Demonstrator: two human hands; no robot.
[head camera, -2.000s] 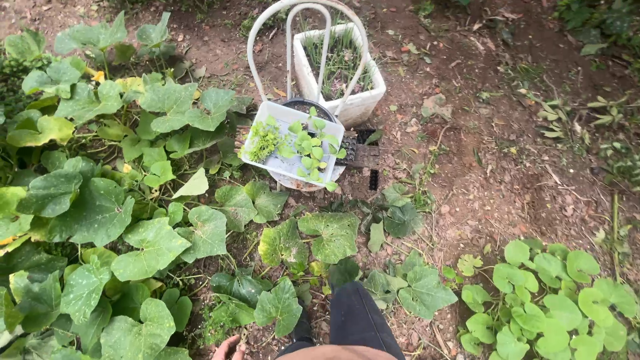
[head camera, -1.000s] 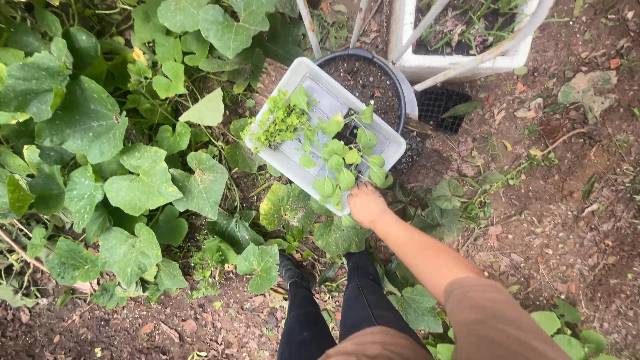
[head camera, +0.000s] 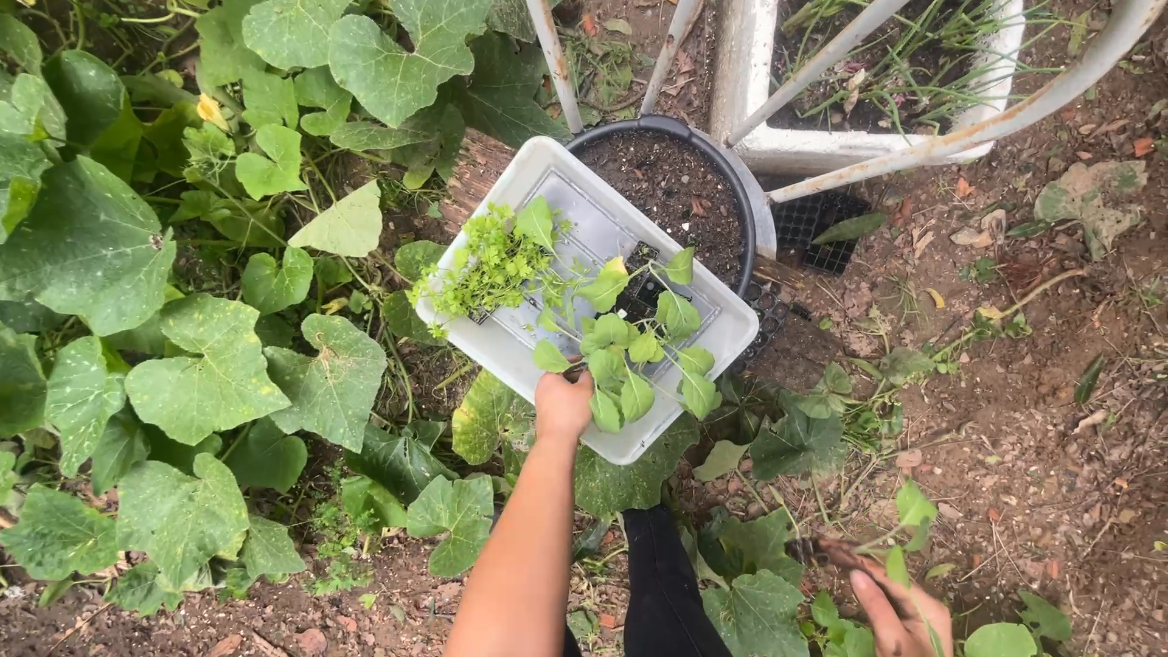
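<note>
A white plastic tray (head camera: 721, 330) rests tilted on a round black pot of soil (head camera: 680, 178). In it stand small feathery green seedlings (head camera: 488, 269) on the left and broad-leaved seedlings (head camera: 639, 356) in a black cell tray (head camera: 643, 290). My left hand (head camera: 563, 401) reaches over the tray's near edge, its fingertips hidden among the leaves at the stems; whether they grip anything is unclear. My right hand (head camera: 890, 602) is at the lower right, holding a broad-leaved seedling (head camera: 912, 520) with dark soil about its root end.
A white foam planter (head camera: 1013, 55) with grassy plants stands at the upper right, behind curved white metal tubes (head camera: 949, 141). Black cell trays (head camera: 826, 224) lie beside the pot. Large-leaved vines (head camera: 201, 365) cover the left side. Reddish soil (head camera: 1031, 438) shows at right.
The hand at the tray's near right edge one second ago is no longer there. My left hand now reaches into the tray, and my right hand shows at the lower right with a seedling. The view is closer.
</note>
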